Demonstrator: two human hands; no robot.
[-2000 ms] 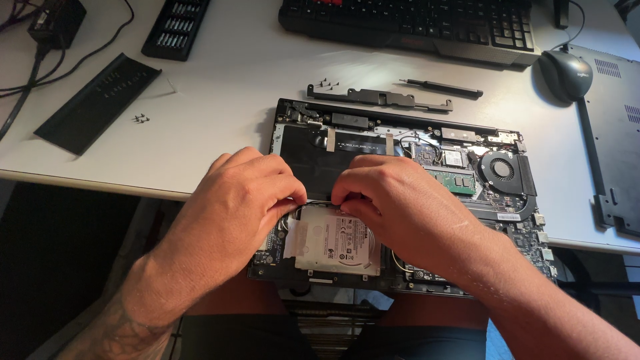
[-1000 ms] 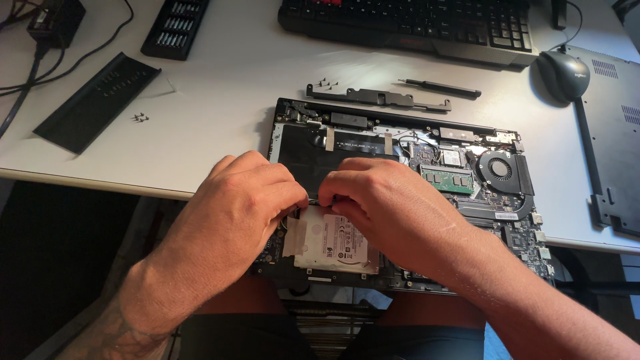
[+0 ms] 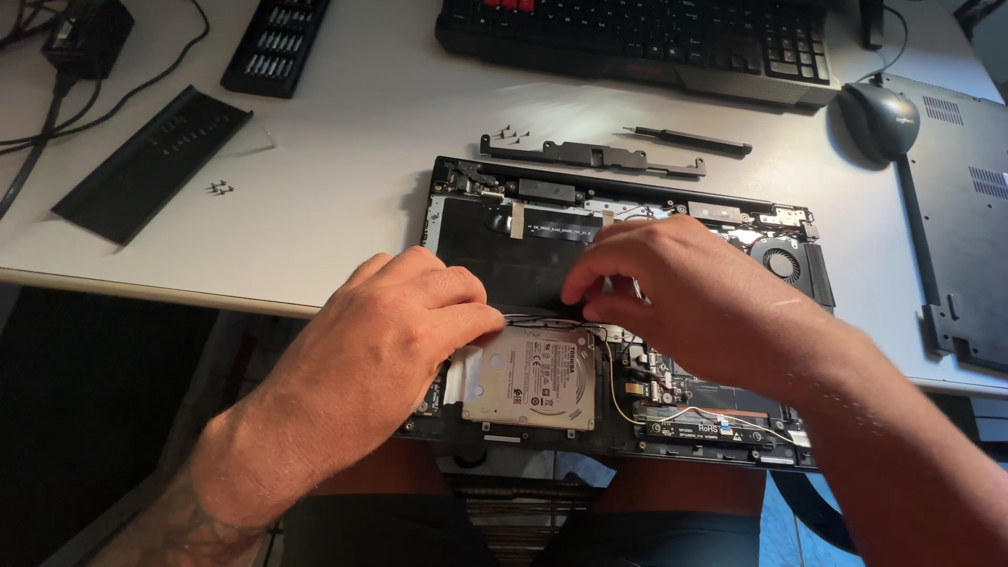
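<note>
An opened laptop chassis (image 3: 630, 457) rests partly on the table, its near edge over my lap. My left hand (image 3: 394, 331) lies at its left side, fingertips at the top left corner of a Toshiba hard drive (image 3: 531, 378), beside thin black cables (image 3: 543, 321) that run along the drive's top edge. My right hand (image 3: 669, 291) is over the middle of the chassis, thumb and forefinger close together near the cables' right part; whether they pinch a cable cannot be told. White tape (image 3: 465, 376) sticks to the drive's left side. The cooling fan (image 3: 780, 261) shows at right.
Behind the chassis lie a black bracket (image 3: 594, 156), a screwdriver (image 3: 693, 142) and small screws (image 3: 512, 134). More screws (image 3: 220, 187) and a black panel (image 3: 153, 165) lie left. A bit case (image 3: 274, 47), keyboard (image 3: 638, 47), mouse (image 3: 878, 122) and laptop bottom cover (image 3: 961, 213) surround the work.
My right hand has moved right, away from my left hand, and uncovers more of the cables and the drive's top edge. My left hand stays at the drive's top left.
</note>
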